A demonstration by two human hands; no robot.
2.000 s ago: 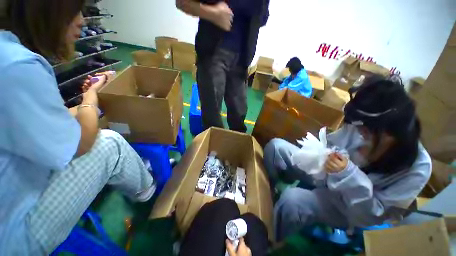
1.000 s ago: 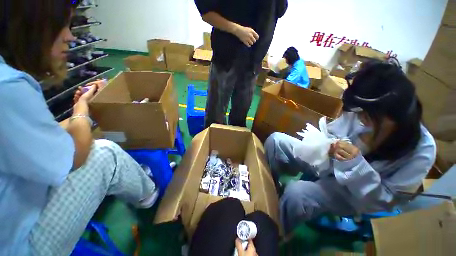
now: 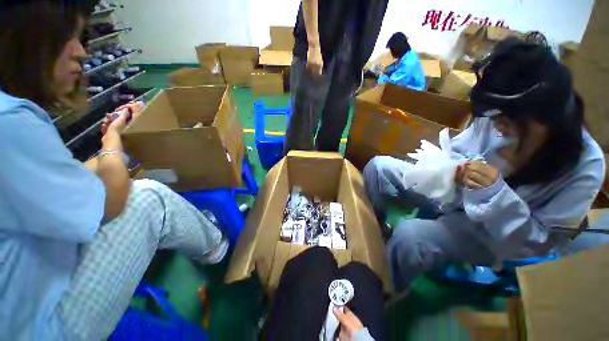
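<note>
A white handheld mini fan (image 3: 340, 292) stands over my black-trousered lap at the bottom centre, its round spoked head facing up towards me. My right hand (image 3: 348, 322) holds it at the handle just below the head, with the fingertips showing and the rest cut off by the lower edge. The white handle runs down out of the picture. My left hand is not in view. The middle carton (image 3: 264, 226) stands open at my knees, with small white packs and a dark-and-silver jumble inside.
A person sits at left by a carton (image 3: 180, 150) on a blue stool. A person at right holds a floppy white bundle (image 3: 434, 170). Another carton (image 3: 384, 133) stands behind the middle one. A person stands beyond my carton. A carton (image 3: 567, 300) is at lower right.
The fan has come further into view and its spoked face now shows more fully. My right hand still holds it. The standing person's arm has dropped from the chest to the side.
</note>
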